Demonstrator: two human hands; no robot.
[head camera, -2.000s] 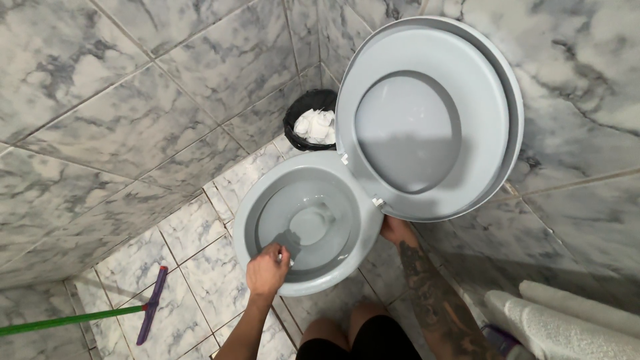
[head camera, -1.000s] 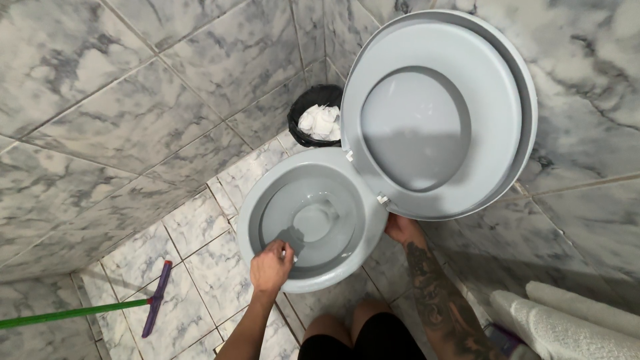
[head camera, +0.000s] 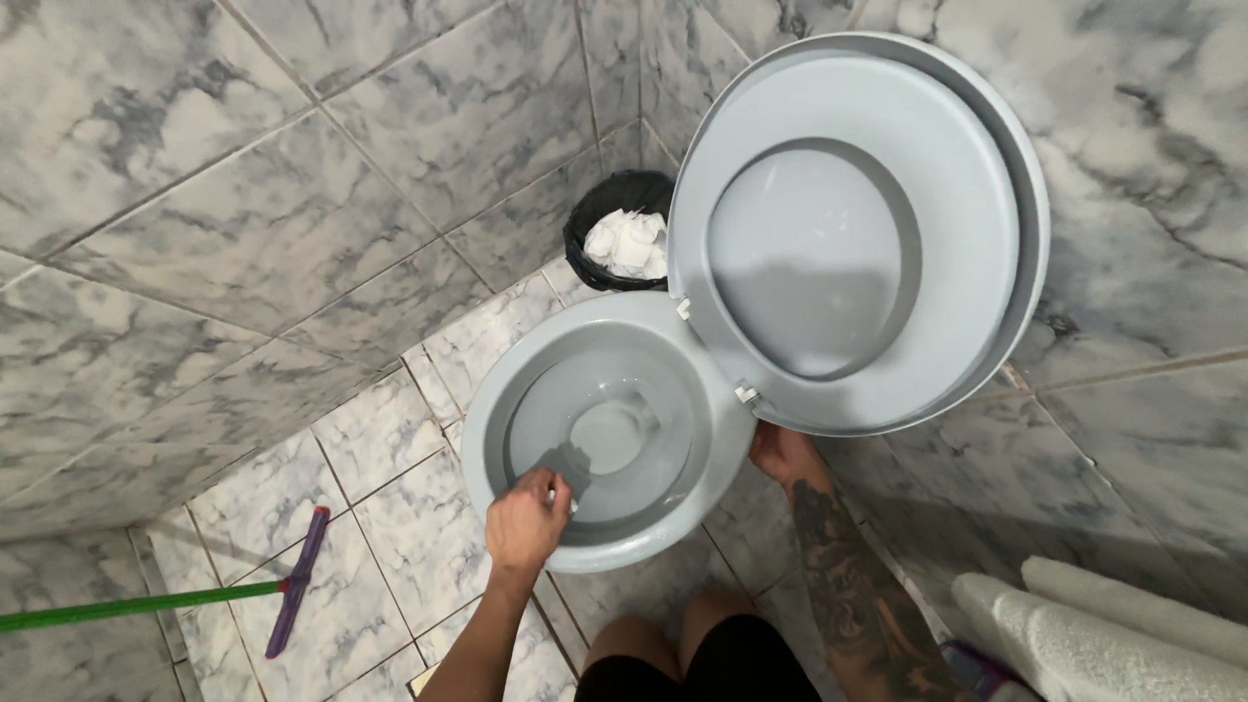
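Note:
A grey toilet bowl (head camera: 717, 385) stands below me with its seat (head camera: 960, 185) and lid (head camera: 1033, 210) raised against the tiled wall. My left hand (head camera: 531, 517) is closed over the bowl's near left rim, around something small and white that I cannot make out; a bit of it shows by the fingers. My right hand (head camera: 785, 453) is at the back right side of the bowl, under the raised seat and lid. Its fingertips are hidden there, so I cannot see whether it holds anything. Water lies in the bowl.
A bin (head camera: 593, 210) lined with a black bag holds crumpled white paper (head camera: 627, 244) behind the bowl. On the tiled floor at left is a purple squeegee (head camera: 298, 585) with a green handle (head camera: 146, 603). White towels (head camera: 1063, 634) hang at lower right.

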